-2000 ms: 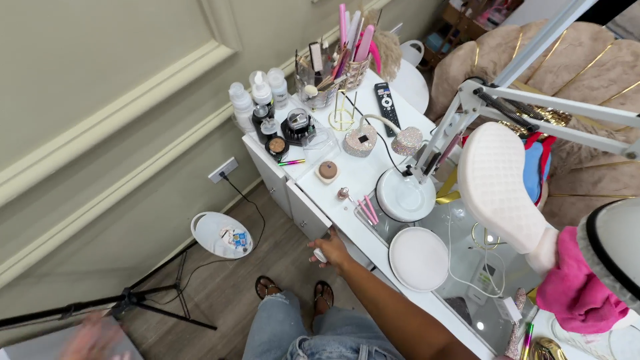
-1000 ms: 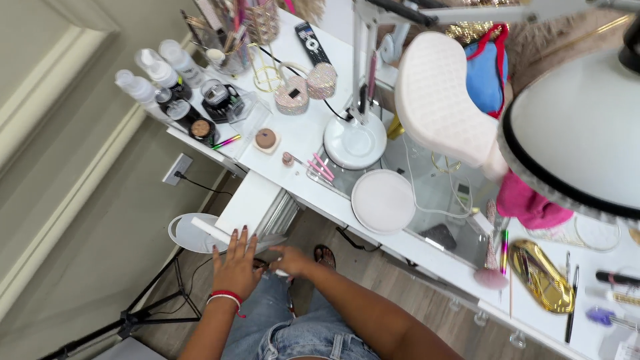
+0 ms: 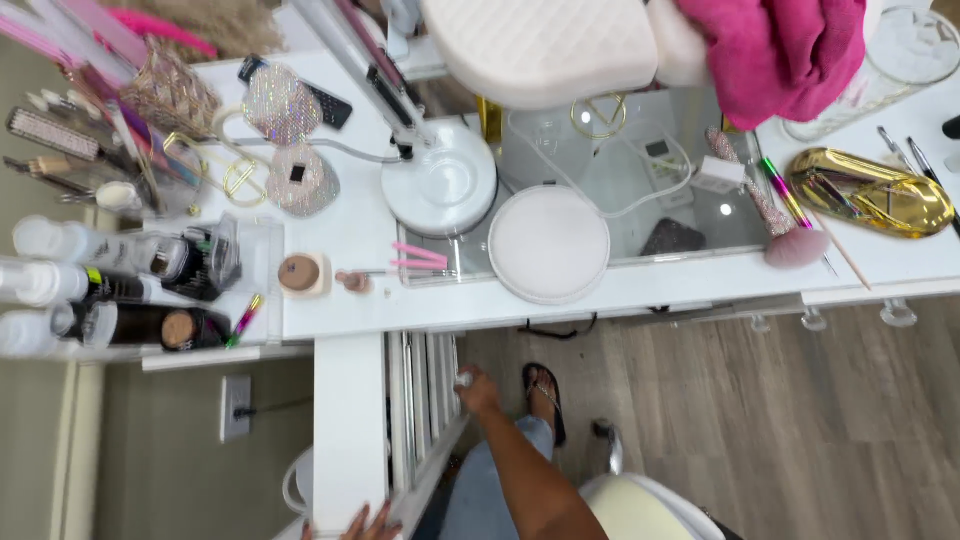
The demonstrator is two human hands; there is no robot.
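A white cabinet unit juts out below the tabletop, its door swung partly outward beside several metal-edged drawers. My right hand has its fingers closed round a clear knob near the drawer fronts. At the bottom edge, the fingers of my left hand rest spread at the outer end of the white unit; the rest of that hand is out of view. Above on the tabletop are a round white pad, pink tweezers and a jar with a brown lid.
A white lamp base, bottles and a brush holder crowd the left tabletop. A padded white armrest, a pink towel and a gold case lie rightward. A chair stands at my right; a wall outlet is at left.
The view has shifted closer to the table. The white unit, closed two seconds ago, stands out from the table. My left hand came to it and is now lower in view.
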